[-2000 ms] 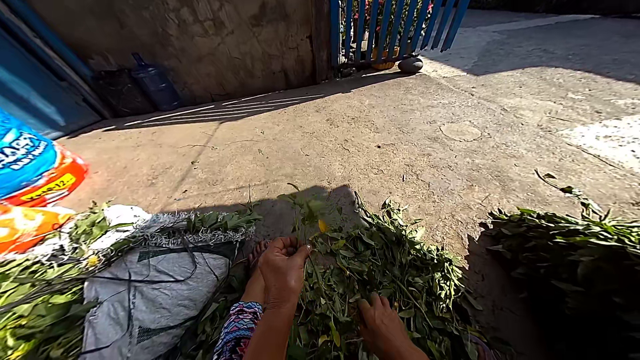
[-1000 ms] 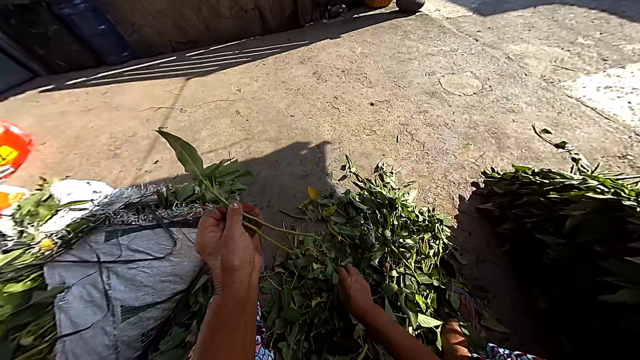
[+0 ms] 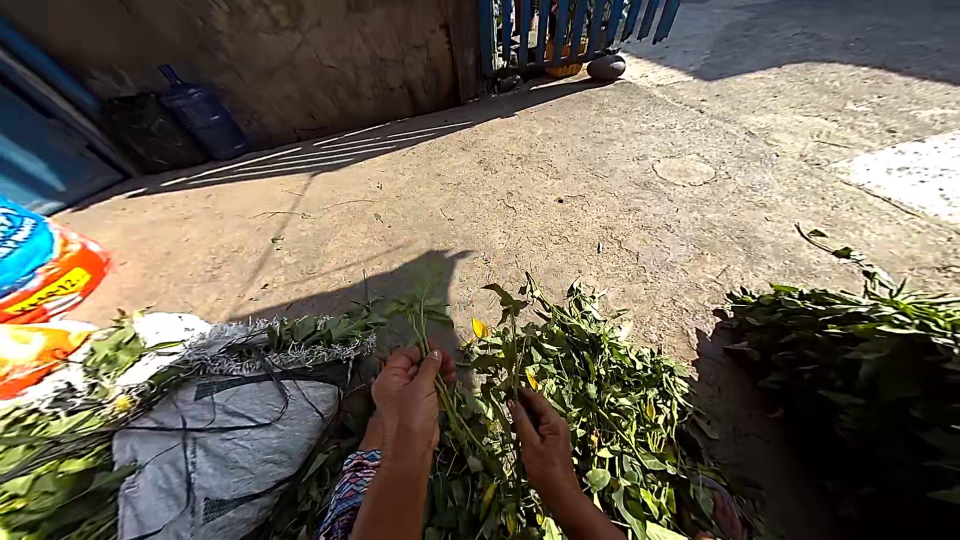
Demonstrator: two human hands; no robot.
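My left hand point(image 3: 409, 390) is closed around a few green leafy stems point(image 3: 421, 315), whose leaves stand up above the fist and whose lower ends trail down to the right. My right hand point(image 3: 544, 442) pinches an upright leafy stem point(image 3: 514, 337) between thumb and fingers, over the left part of a loose heap of leafy greens point(image 3: 622, 405). Some yellow leaves show in that heap. A knee or foot beneath the heap is mostly hidden.
Left of the heap lies a white woven sack point(image 3: 225, 442) with cut stems beside it, and a colourful plastic bag point(image 3: 56, 262). A second pile of greens point(image 3: 862, 360) sits at the right. Farther back are a blue water jug point(image 3: 202, 112), a blue gate point(image 3: 570, 30) and a rounded stone point(image 3: 606, 67).
My right hand has come up off the heap with a stem in its fingers. Since one second ago the stems in my left hand have turned more upright. The view has tilted up again.
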